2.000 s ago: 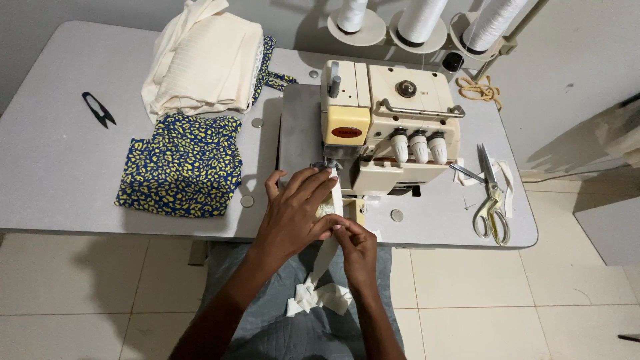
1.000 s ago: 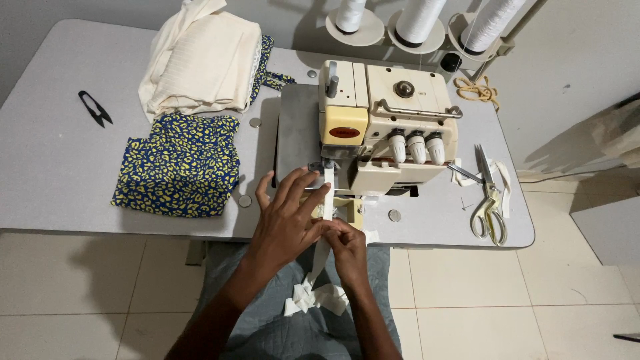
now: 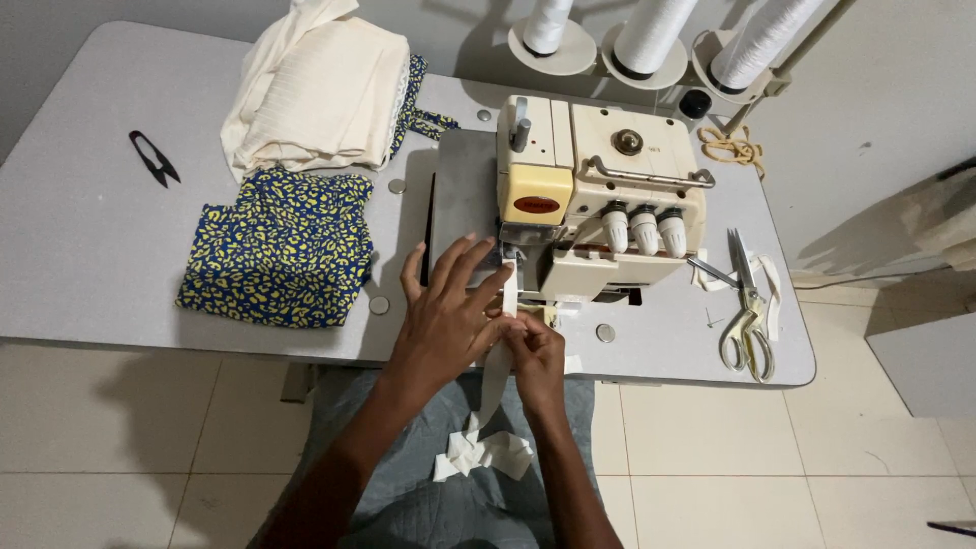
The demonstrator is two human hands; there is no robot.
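A narrow white fabric strip [image 3: 509,293] runs from under the presser foot of the serger [image 3: 602,168] down between my hands. My right hand [image 3: 537,354] pinches the strip near the table's front edge. Beside it, my left hand [image 3: 450,313] has its fingers spread over the machine bed, thumb and index at the strip's left side; whether they grip it is unclear. Below my hands the strip hangs to my lap, where its crumpled end [image 3: 484,454] rests on grey cloth [image 3: 396,457].
Left of the machine lie folded blue-and-yellow patterned fabric [image 3: 282,252], cream fabric [image 3: 328,91] and black thread snips [image 3: 155,158]. At the right are fabric scissors [image 3: 747,313], tweezers [image 3: 713,271] and fabric scraps [image 3: 772,286]. Thread cones [image 3: 652,34] stand behind the machine.
Two seconds ago my left hand lay over the strip with its fingers closer together; now they are spread at its left, and more of the strip shows before the presser foot.
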